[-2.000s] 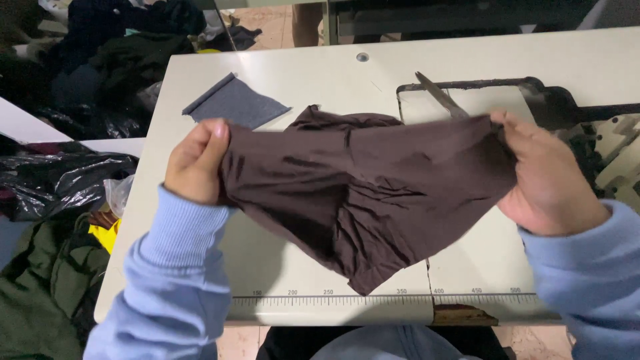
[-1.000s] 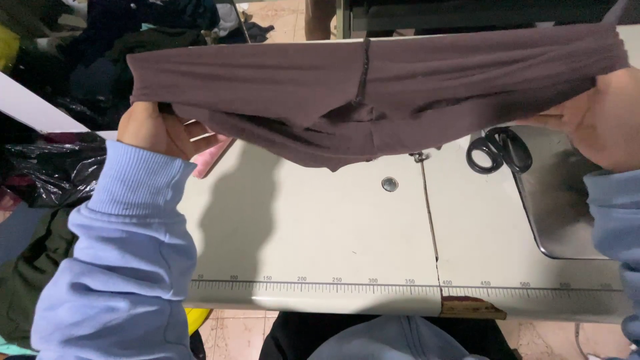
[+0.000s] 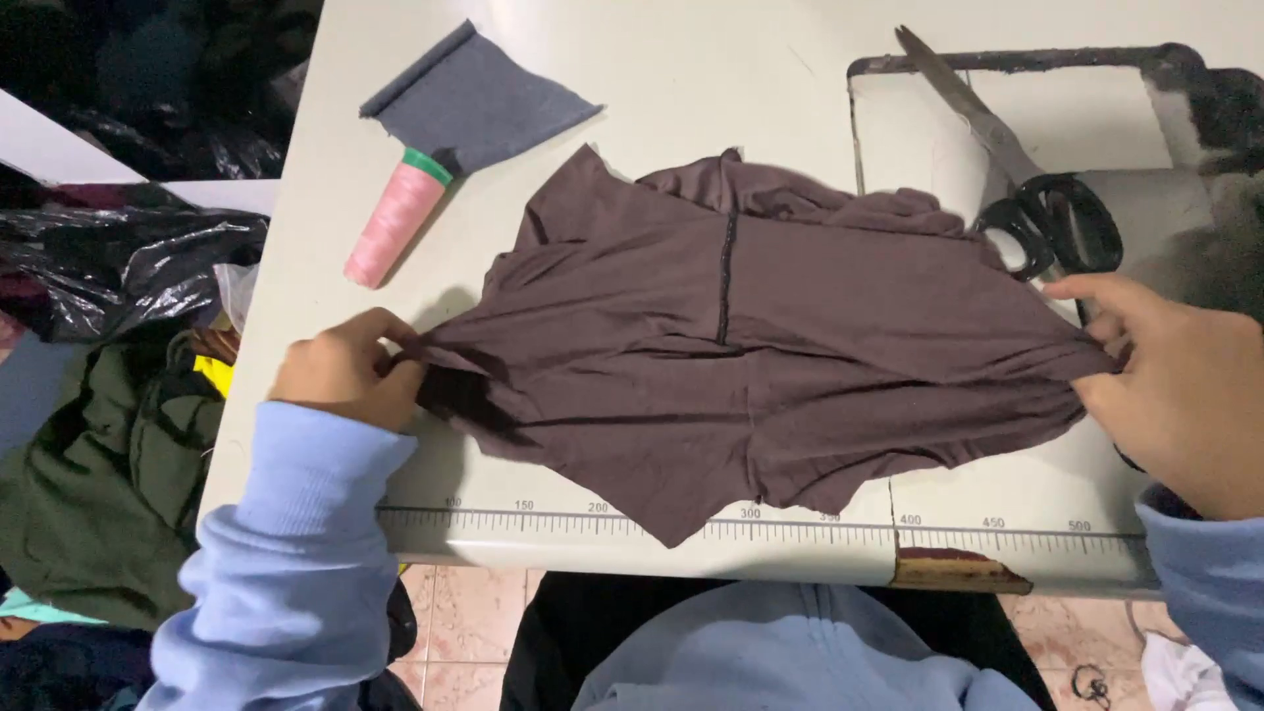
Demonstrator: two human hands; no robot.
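A dark brown fabric garment lies spread and wrinkled on the white sewing table, with a short black seam at its upper middle. My left hand pinches its left edge between thumb and fingers. On the other side, my right hand grips the right edge. Scissors with black handles lie just above the right hand, blades pointing up and left. A pink thread cone with a green rim rests on its side above my left hand, touching a grey-blue fabric piece.
A printed ruler scale runs along the near edge of the table, which has a chipped wooden spot. Black plastic bags and a dark green cloth are piled left of the table. A dark-edged panel is at the upper right.
The brown garment, held up and stretched between both hands a second ago, has come down onto the table. Both hands still hold its sides. The scissors' blades and the grey-blue piece show again.
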